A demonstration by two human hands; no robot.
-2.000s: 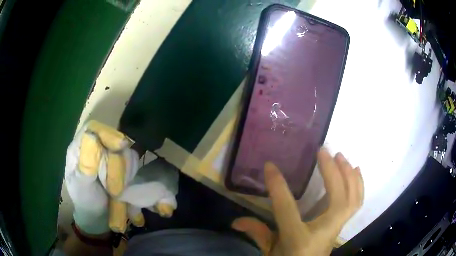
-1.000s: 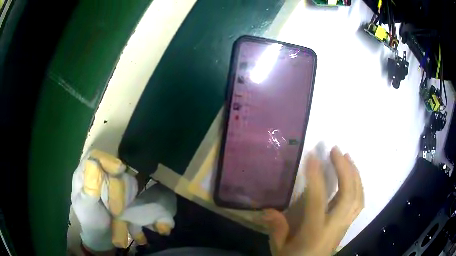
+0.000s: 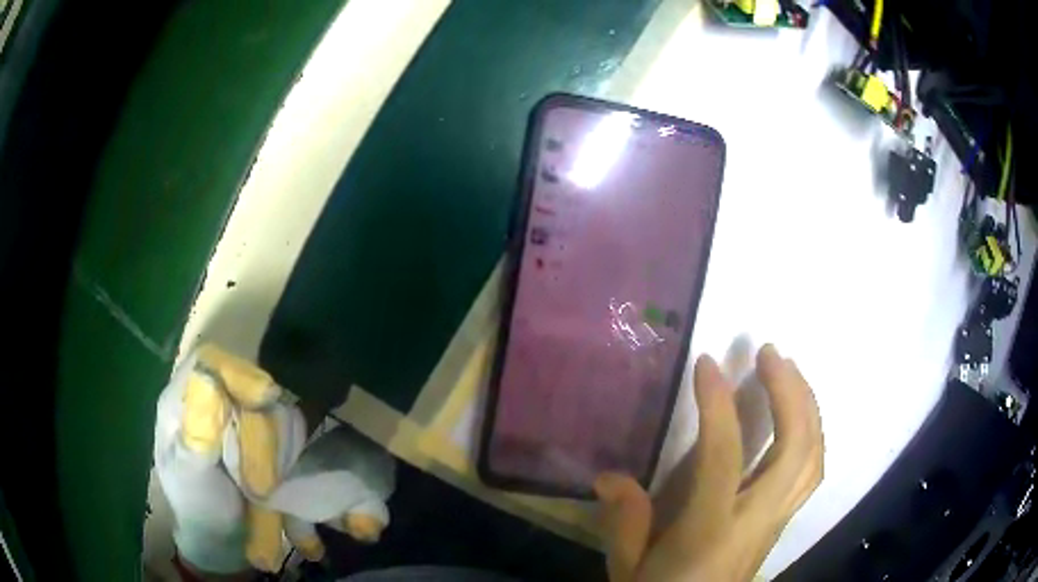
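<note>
A smartphone [image 3: 603,296] with a reddish glossy screen and dark edge lies across the white sheet and the green bench top. My bare right hand [image 3: 717,477] is beside its lower right edge, fingers apart, the thumb at the phone's bottom edge. My left hand [image 3: 228,455] wears a white glove with yellowish fingertips and is at the lower left, fingers curled. A loose white glove [image 3: 336,483] with yellowish tips bunches against its fingers, and my left hand appears to hold it.
A green conveyor belt [image 3: 148,171] with cream edging [image 3: 296,136] runs along the left. Small wired boards [image 3: 871,93], a black module [image 3: 911,180] and dark housings lie at the right. A black piece [image 3: 911,489] is at the lower right.
The phone sits lower and further left in view than two seconds ago. My right index finger has left the screen, and my right thumb is now at the phone's bottom edge.
</note>
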